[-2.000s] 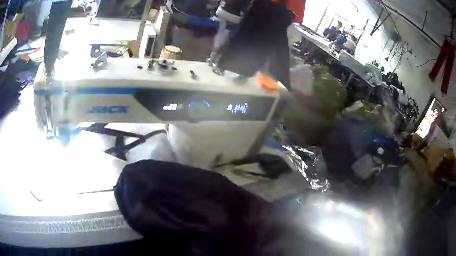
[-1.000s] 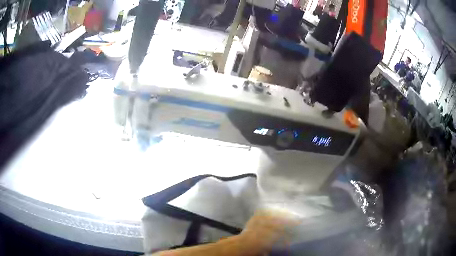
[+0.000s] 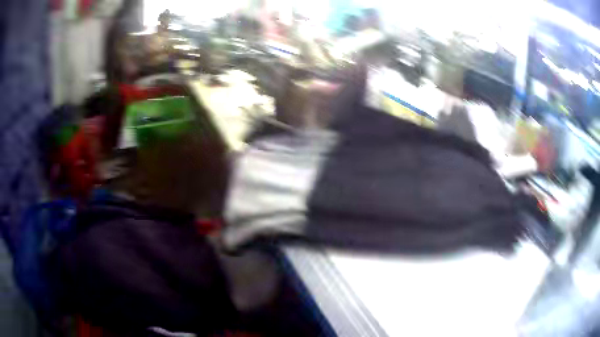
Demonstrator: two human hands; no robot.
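The garment pile (image 3: 408, 184) lies across the white table, strongly blurred. It is dark charcoal, with a light grey section (image 3: 279, 184) at its left end. A dark purple-black sleeve or cloth (image 3: 145, 263) fills the lower left, below the pile. A dull brownish patch (image 3: 253, 276) beside it, under the pile's left end, may be my left hand, but blur hides its shape and any grip. My right hand is out of the picture. The sewing machine head is not in view.
The white table (image 3: 434, 283) has a grey front edge running down to the bottom centre. A green object (image 3: 158, 112) and red things stand at the left. Blurred workstations and bright lights fill the background.
The view has swung left, from the sewing machine to the garment pile. The white piece with dark strips and the bare hand and forearm seen over it have left the picture.
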